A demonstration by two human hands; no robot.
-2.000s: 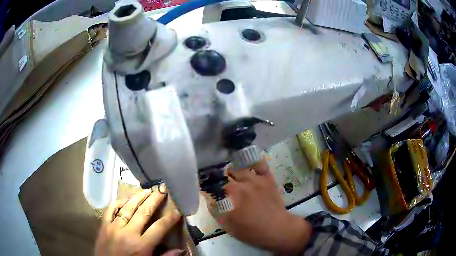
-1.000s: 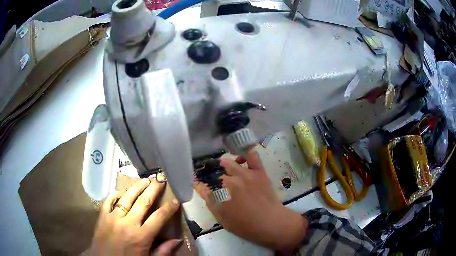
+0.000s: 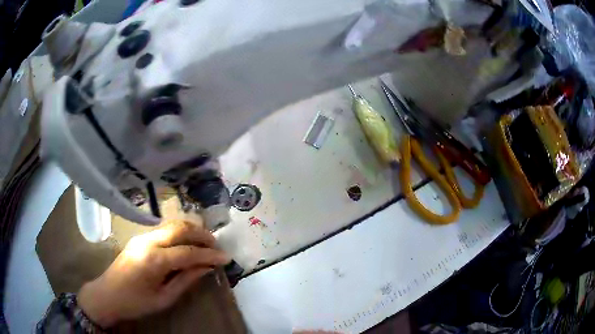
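A brown garment panel (image 3: 65, 244) lies on the white table at the left and under the machine head (image 3: 274, 72). My left hand (image 3: 153, 267) is bent over the panel just in front of the needle area, fingers together, pinching the cloth near its right edge. The fingers and the head's front guard hide the presser foot and needle. A lamp glow falls on the knuckles. My right hand (image 3: 320, 331) shows only as a sliver of skin at the bottom edge; its fingers are cut off.
Right of the head lie a slide plate (image 3: 320, 129), a yellow-green handled awl or screwdriver (image 3: 376, 127), orange-handled shears (image 3: 427, 209), red-handled scissors (image 3: 466, 163) and a yellow-taped box (image 3: 532, 160). A printed ruler (image 3: 404, 277) runs along the table front. Stacked cloth (image 3: 29, 98) is at far left.
The view has shifted right. My right hand has left the dial area under the head and dropped to the bottom edge. My left hand has gone from spread flat to fingers drawn together.
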